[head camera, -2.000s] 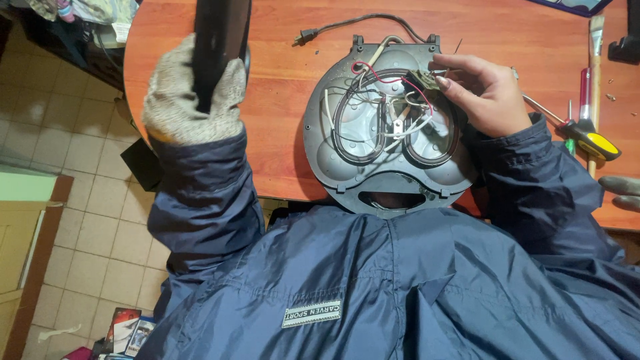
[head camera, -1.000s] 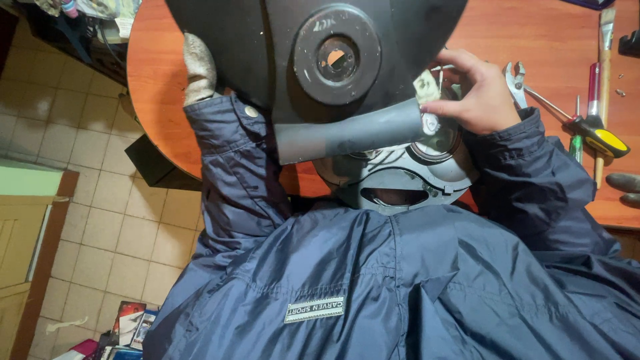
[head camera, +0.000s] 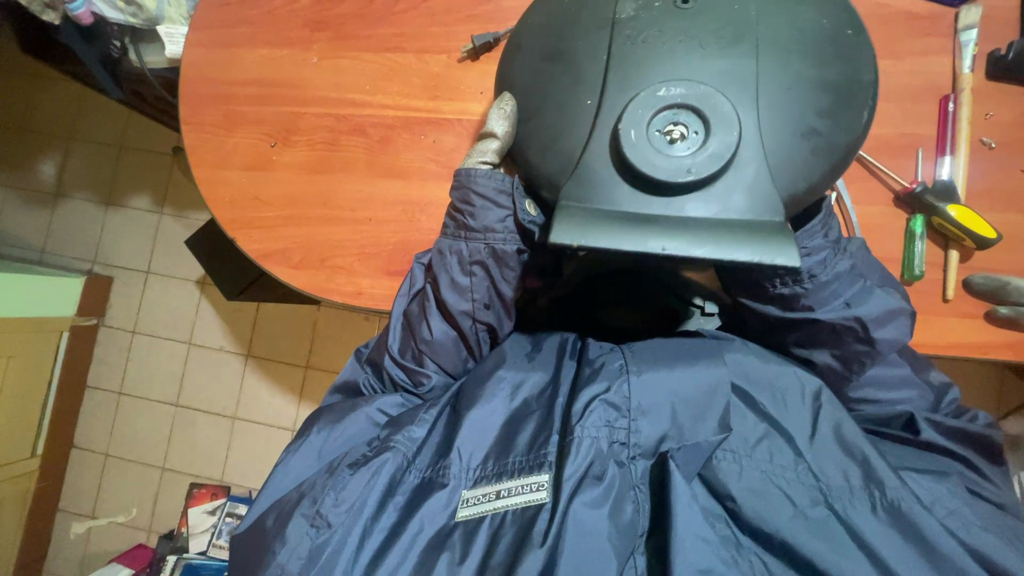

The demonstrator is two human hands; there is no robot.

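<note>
A round black plastic appliance cover, with a round knob-like ring and a small opening in it, is held up over the table. My left hand, in a knitted work glove, grips its left edge. My right hand is hidden behind the cover; only its sleeve shows at the lower right. The opened appliance base is almost wholly covered, with a small grey part showing below. Its power plug lies on the table at the cover's upper left.
On the right of the wooden table lie a paintbrush, a yellow-and-black screwdriver, a green-handled screwdriver, small screws and a glove. Part of a plier handle shows beside the right sleeve.
The cover, seen edge-on in my left hand at first, now faces the camera above the base. My right hand, earlier visible at the wiring with a small part, has gone out of sight behind it.
</note>
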